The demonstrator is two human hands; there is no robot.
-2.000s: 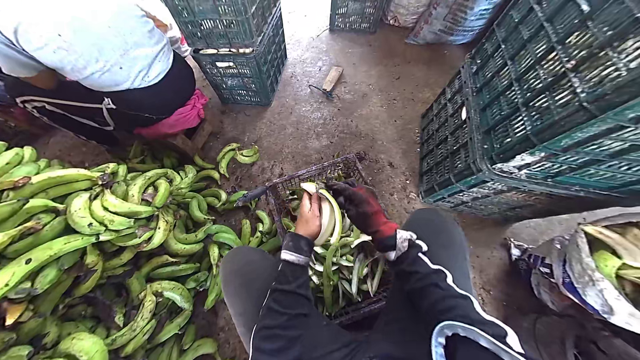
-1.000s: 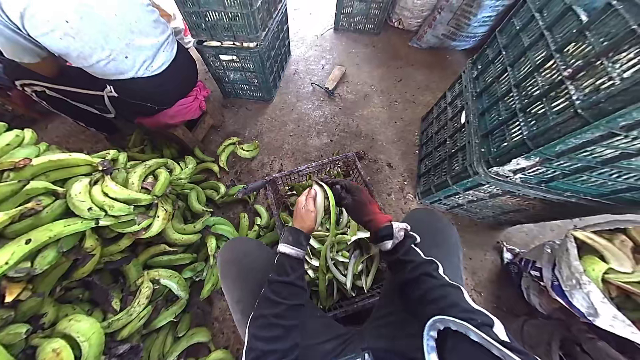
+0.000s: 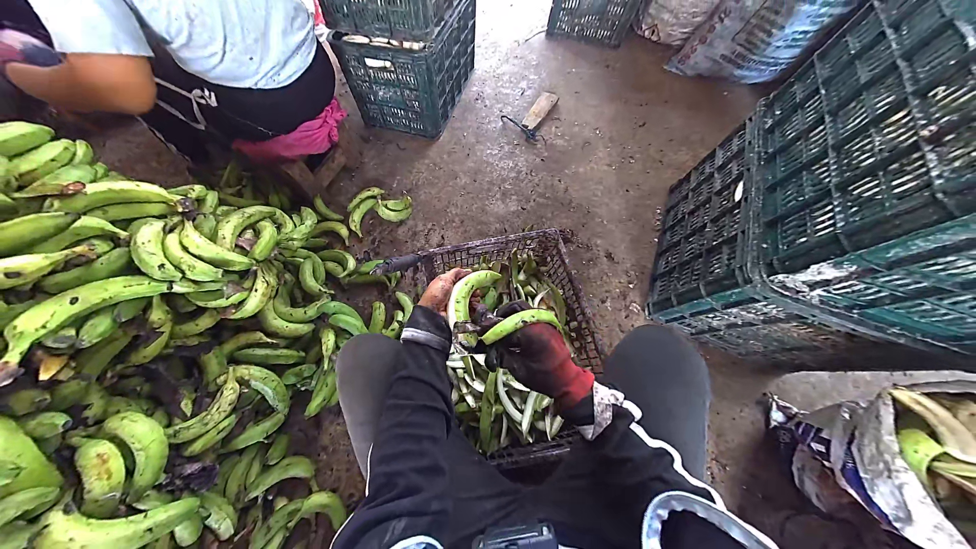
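Observation:
My bare left hand (image 3: 444, 290) is closed around a green plantain (image 3: 465, 296) above a dark plastic crate (image 3: 566, 286) between my knees. My right hand (image 3: 537, 358), in a red and black glove, is against the lower end of that plantain. A second green curved piece (image 3: 521, 322) lies across the glove; whether it is a whole plantain or a strip of peel I cannot tell. A thin pale edge, perhaps a blade, shows between the hands, and what the right fingers grip is hidden. Green and white peel strips (image 3: 526, 408) fill the crate.
A big heap of green plantains (image 3: 206, 305) lies at left, beside a seated person (image 3: 229, 46). Stacked green crates stand at the back (image 3: 404, 84) and right (image 3: 823, 191). An open sack (image 3: 877, 442) is at lower right. A wooden-handled hook tool (image 3: 540, 111) lies on the floor.
The pale, peeled-looking fruit in my hands earlier is no longer there; a green plantain is in my left hand now. The seated person's arm has come further into view.

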